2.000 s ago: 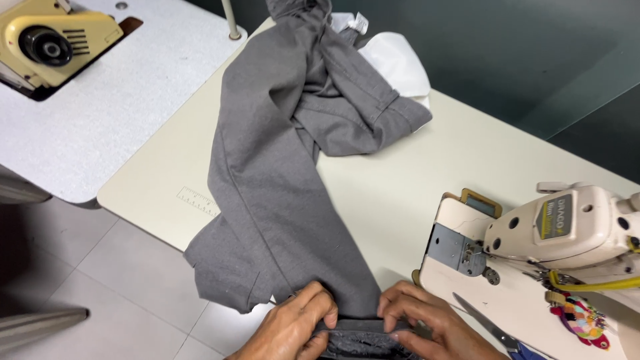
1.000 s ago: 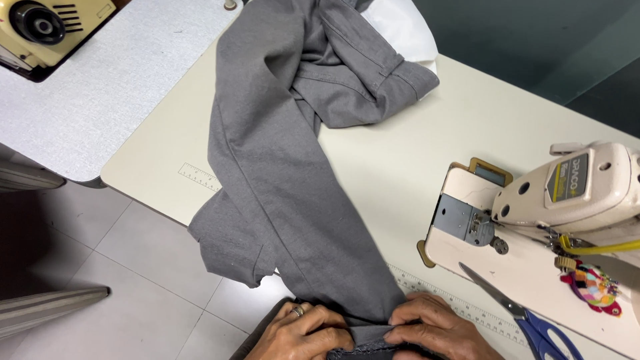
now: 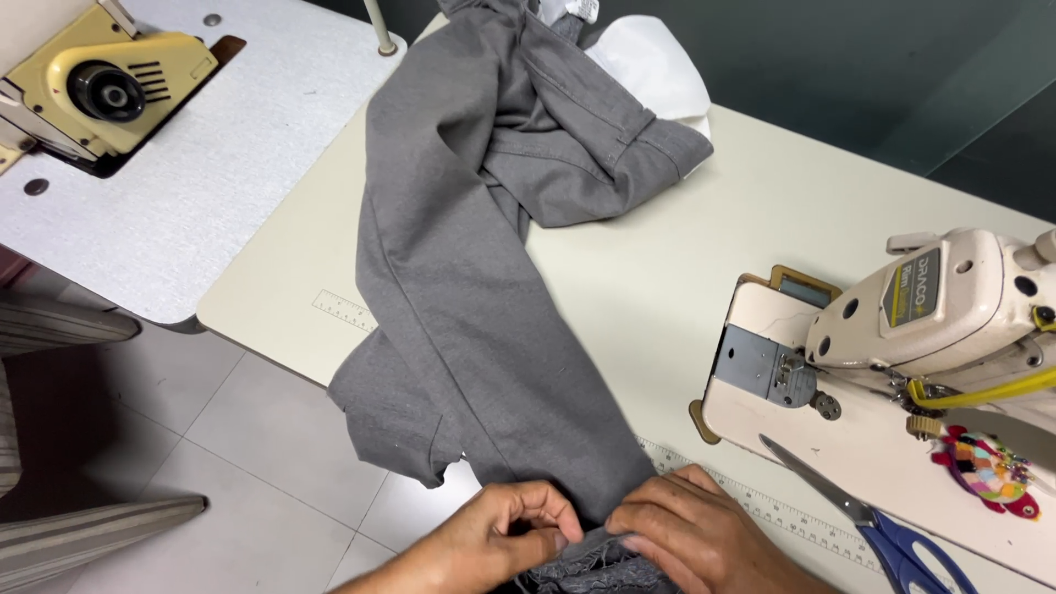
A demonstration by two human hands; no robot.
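Note:
Gray trousers (image 3: pixel 495 289) lie across the cream sewing table, one leg running down to the near edge. At the bottom, the leg's edge is folded and frayed dark threads (image 3: pixel 590 565) show. My left hand (image 3: pixel 503 536) is at the left of this fold, thumb and index finger close together by the cloth; whether cloth is between them cannot be told. My right hand (image 3: pixel 693 528) grips the fold's right side with fingers and thumb. White cloth (image 3: pixel 652 70) shows at the trousers' far end.
A Draco sewing machine (image 3: pixel 949 305) stands at right. Blue-handled scissors (image 3: pixel 866 516) and a colorful turtle-shaped pincushion (image 3: pixel 986 470) lie before it. A printed ruler scale (image 3: pixel 767 507) runs along the table's near side. Another table (image 3: pixel 247 107) with a yellow-cream machine (image 3: pixel 115 91) is at upper left.
My left hand's fingers have lifted off the cloth they pressed a second ago, its thumb and index now drawn together. My right hand stays on the fold. The view has shifted somewhat.

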